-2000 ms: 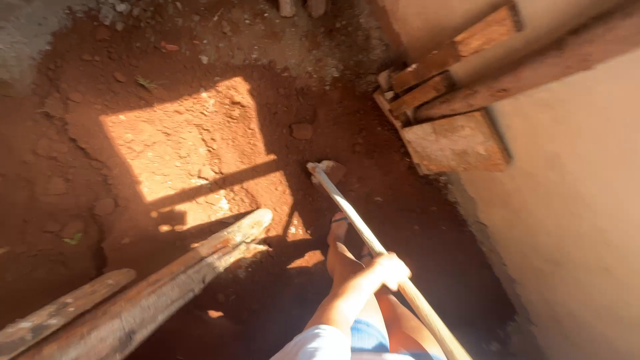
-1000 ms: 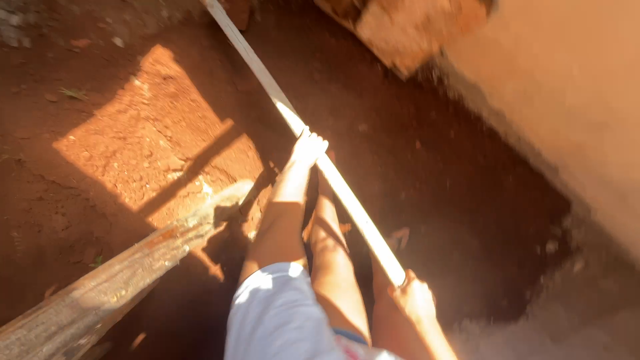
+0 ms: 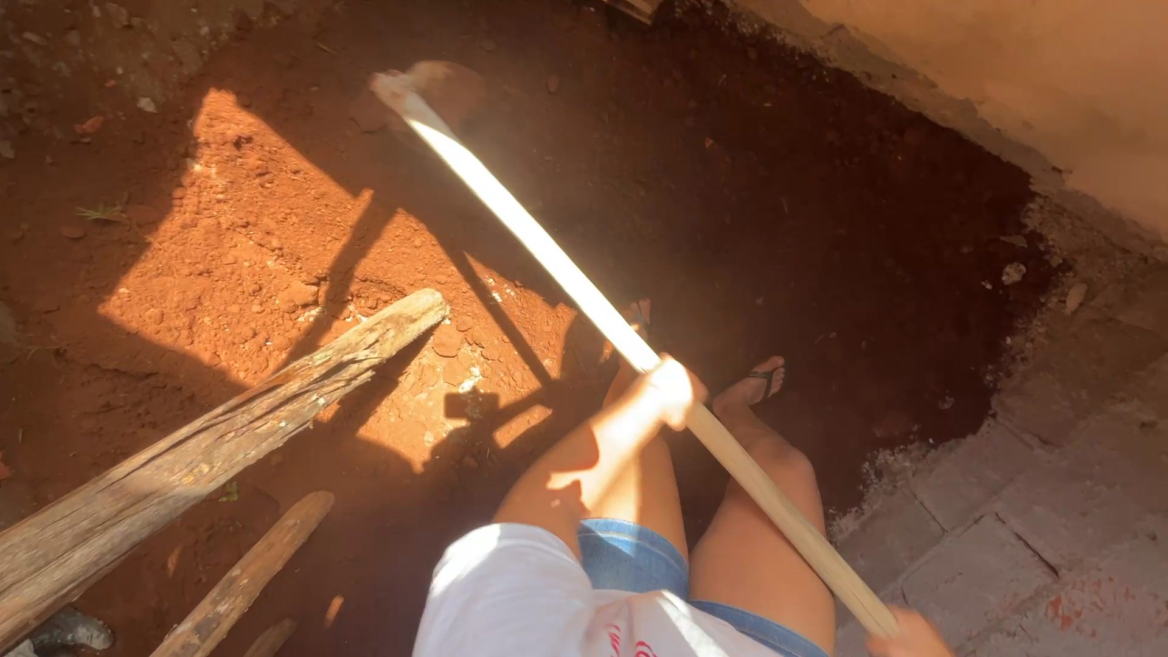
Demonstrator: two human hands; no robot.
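Note:
A long pale wooden handle (image 3: 566, 269) runs from upper left to lower right across my legs. Its far end carries a blurred reddish-brown tool head (image 3: 438, 91), apparently a hoe, over the red soil. Around the middle of the handle my left hand (image 3: 673, 391) is closed, in bright sun. Near the handle's butt end, at the lower edge of the view, my right hand (image 3: 908, 636) grips it, partly cut off by the frame.
Weathered wooden posts (image 3: 228, 438) slant in from the lower left, close to my left side. A plastered wall (image 3: 1031, 82) stands at upper right, with grey paving (image 3: 985, 557) at lower right. My sandalled feet (image 3: 765, 379) stand on red soil (image 3: 265, 246).
The tool's far end, beyond the frame one second ago, is back in view at upper left. Both hands remain on the handle. The view has shifted, and paving shows at lower right.

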